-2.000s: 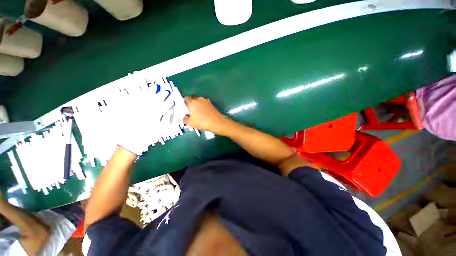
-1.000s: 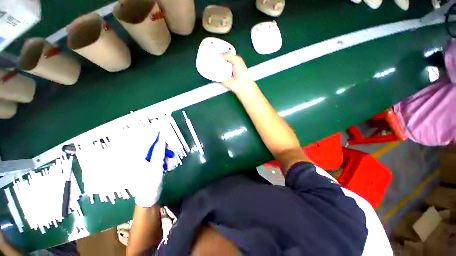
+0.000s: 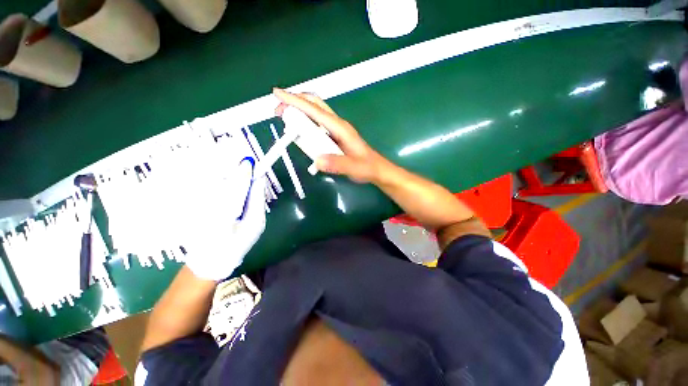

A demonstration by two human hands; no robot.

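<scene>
My bare right hand [image 3: 343, 145] holds a white lid piece [image 3: 308, 136] on edge above the green bench, fingers over its far side and thumb at its near side. My left hand [image 3: 234, 215], in a white glove with blue parts, is at the right end of the strip pile. A white strip [image 3: 277, 153] runs between the glove and the lid. The glove's fingers blend into the white strips, but the strip's near end meets them. Dense rows of white strips [image 3: 143, 211] lie to the left. A few loose strips lie below the lid.
A dark-handled tool [image 3: 85, 260] lies across the strips. A pale rail [image 3: 453, 49] divides the green bench [image 3: 528, 98]. Beige tubes [image 3: 113, 30] and a white piece [image 3: 393, 16] stand beyond it. Red stools [image 3: 539, 245], a person's pink clothing [image 3: 641, 154] and another person's arm [image 3: 26, 366] show nearby.
My right hand has brought the lid piece back from beyond the rail to the strips and tilted it on edge. A strip now spans from my glove to the lid. The camera view has shifted.
</scene>
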